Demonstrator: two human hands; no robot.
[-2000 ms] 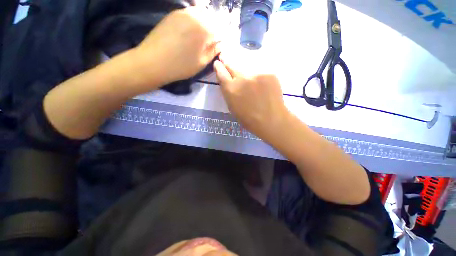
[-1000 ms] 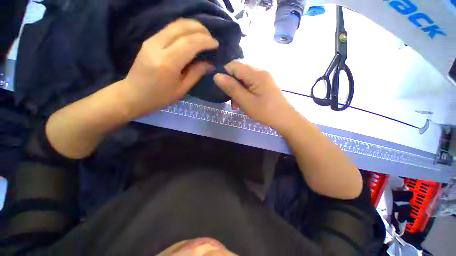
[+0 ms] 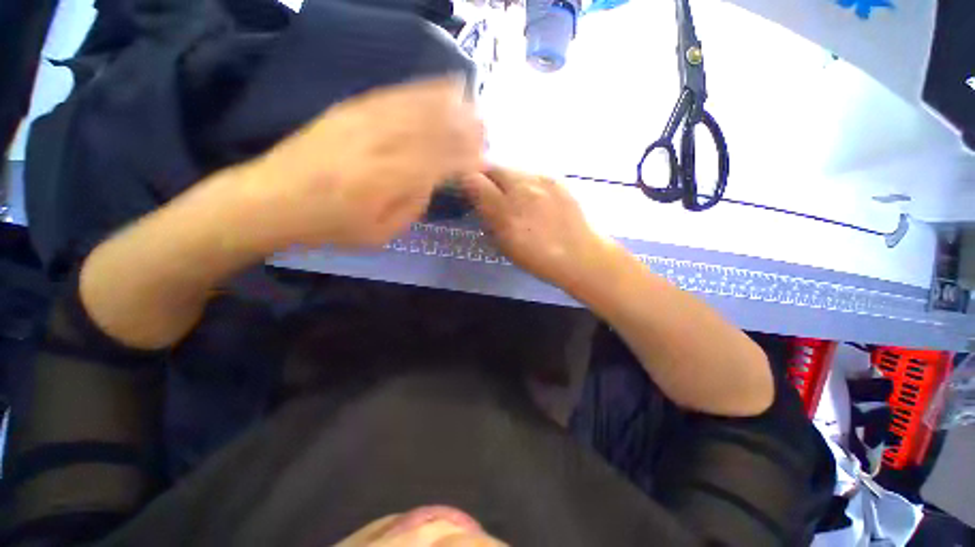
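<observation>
A dark cloth garment piece [image 3: 321,64] lies over the left of the white table, in front of the machine's needle area. My left hand [image 3: 374,160] is blurred and lies over the cloth; its fingertips are hard to make out. My right hand [image 3: 529,219] pinches the small dark end of the cloth near its front edge, with its fingers close to my left hand. The held edge is mostly hidden by both hands. Black shears [image 3: 690,128] lie on the table right of my hands, handles toward me.
A grey-blue cylinder [image 3: 550,37] stands beside the needle area. The white machine head [image 3: 855,43] is at upper right. A printed ruler [image 3: 684,276] runs along the table's front edge. A red crate [image 3: 914,406] with cloth scraps and clear plastic is below right.
The cloth has shifted toward the needle area and then back left, where more of it shows. My left hand has turned over the cloth. The view has shifted, and more of the machine's end shows.
</observation>
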